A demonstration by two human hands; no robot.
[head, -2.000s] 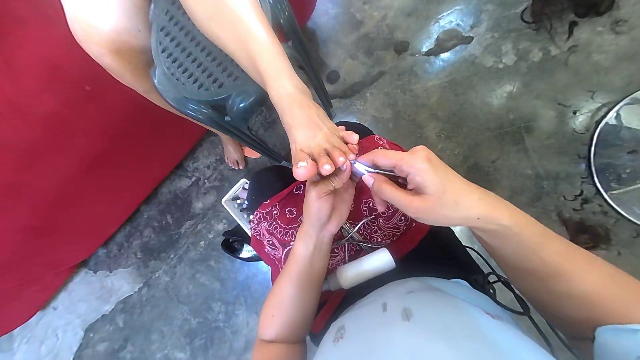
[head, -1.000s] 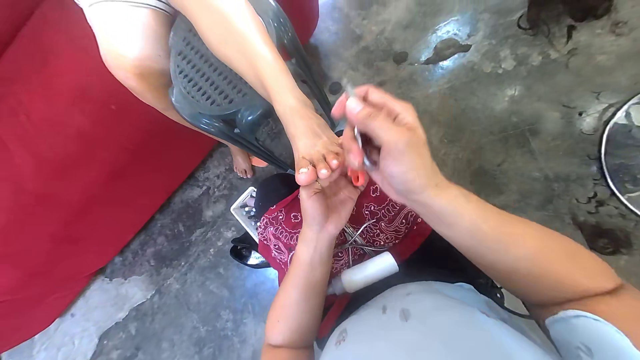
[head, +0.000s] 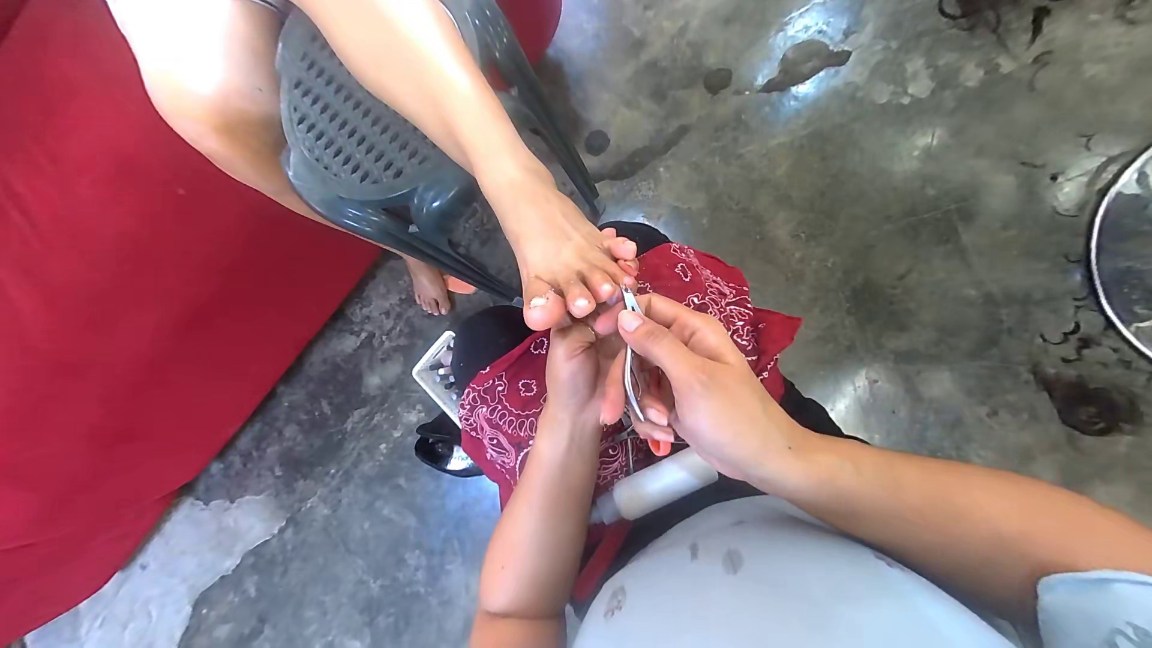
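Note:
Another person's bare foot (head: 562, 238) reaches in from above, over my lap. Beneath its toes my left hand (head: 580, 369) supports the foot, with its fingers partly hidden. My right hand (head: 697, 378) grips metal cuticle nippers (head: 633, 360), whose tip is at the smaller toes. A red bandana-print cloth (head: 504, 423) covers my lap, and on it rests a white plastic bottle (head: 664, 484). Part of an orange-red item (head: 660, 446) shows below my right fingers.
A dark green plastic chair (head: 351, 135) stands at the upper left beside red fabric (head: 180, 297). The person's other foot (head: 429, 286) is on the concrete floor. A white basket (head: 438, 378) holding small items sits left of my lap. A round rimmed object (head: 1120, 261) is at the right edge.
My right hand was raised beside the foot one second ago; it has come down, bringing the nippers to the toes. My left hand has stayed under the foot.

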